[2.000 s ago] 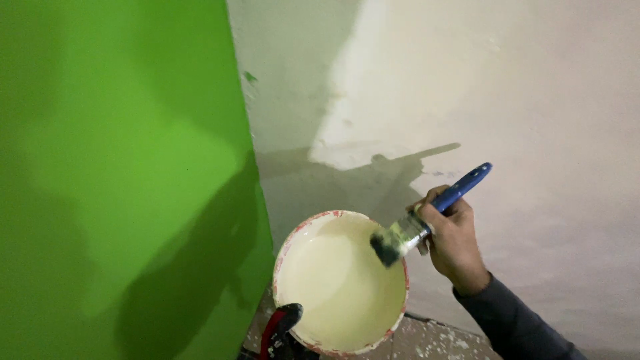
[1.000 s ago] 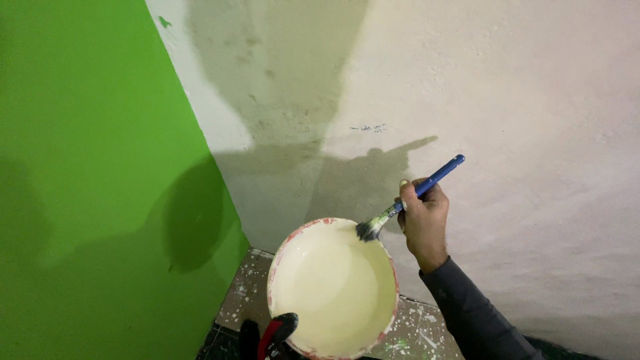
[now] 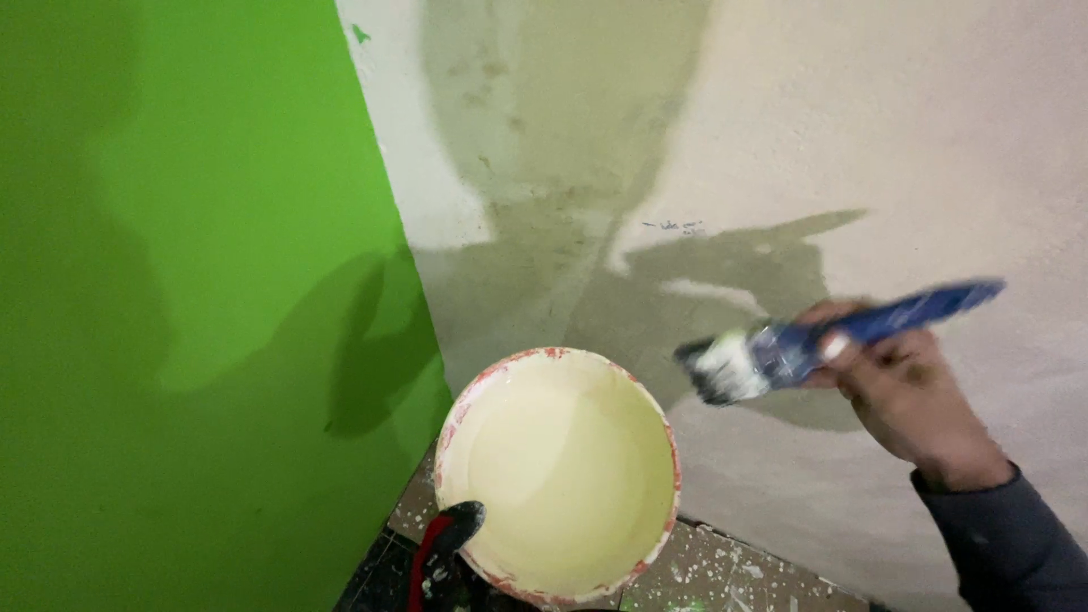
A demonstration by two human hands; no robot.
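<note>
My right hand (image 3: 909, 391) grips a paintbrush (image 3: 901, 314) by its blue handle. The brush is tilted, its dark bristles pointing left and carrying pale paint, to the upper right of the bucket and apart from it. My left hand (image 3: 446, 544), in a black and red glove, holds the lower left rim of a round bucket (image 3: 673, 459) with its thumb over the edge. Pale yellow paint (image 3: 561, 484) lies inside, and the rim has red and white smears. The rest of the left hand is mostly hidden below the bucket.
A bright green wall (image 3: 212, 212) on the left meets an off-white wall (image 3: 892, 127) bearing small blue writing and shadows. Below the bucket are brownish, paint-speckled floor tiles (image 3: 731, 561) and darker tiles (image 3: 370, 569) at the lower left.
The brush has moved away from the bucket rim to the right and is now held at a flatter slant. My left hand still holds the bucket.
</note>
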